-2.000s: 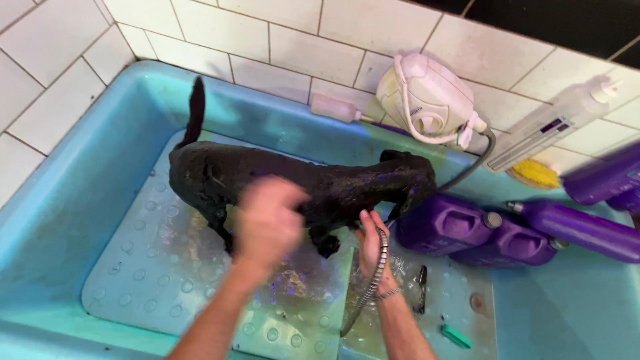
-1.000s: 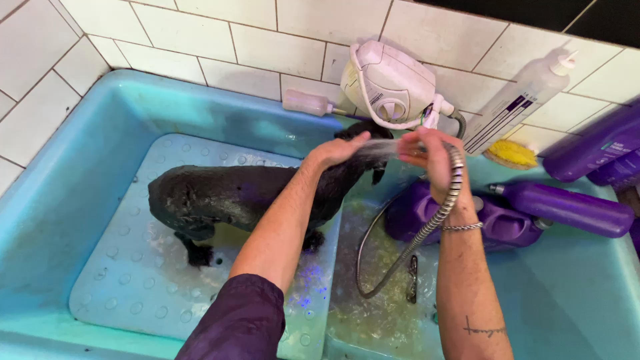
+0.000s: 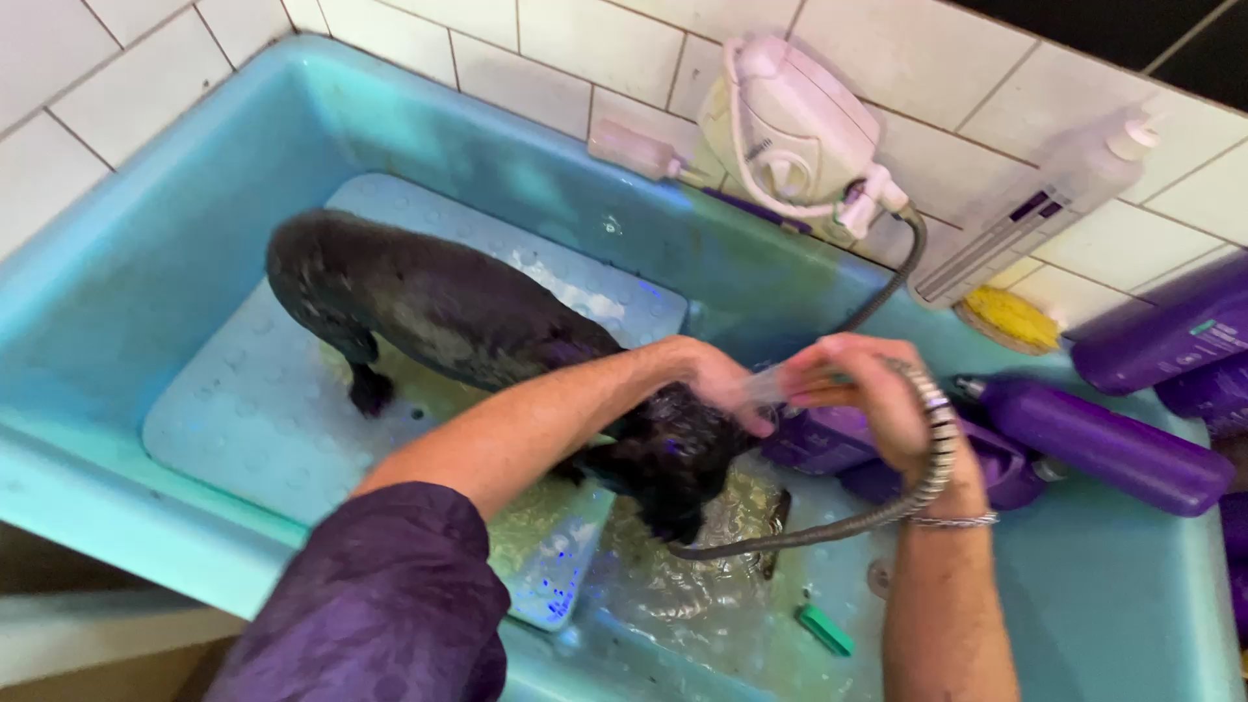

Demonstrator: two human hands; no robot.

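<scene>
A wet black dog (image 3: 439, 302) stands in a turquoise tub, its rear at the left and its lowered head toward the middle. My left hand (image 3: 726, 385) lies against the dog's head with nothing seen in its grasp. Close to its right, my right hand (image 3: 863, 385) holds the end of a ribbed metal shower hose (image 3: 936, 458), and water sprays from it toward my left hand and the dog's head. The hose curves down from my right hand to the tub floor. The dog's face is mostly hidden.
A pale textured mat (image 3: 224, 429) lies under the dog. Along the back rim (image 3: 526, 146) are a white hosed appliance (image 3: 795, 127), a clear bottle (image 3: 1043, 214) and a yellow sponge (image 3: 1009, 317). Purple bottles (image 3: 1102, 444) stand at the right. A green plastic piece (image 3: 824, 629) lies near the drain.
The dog's head has come down and forward from near the back wall. My left hand has followed the head. My right hand still holds the spraying hose.
</scene>
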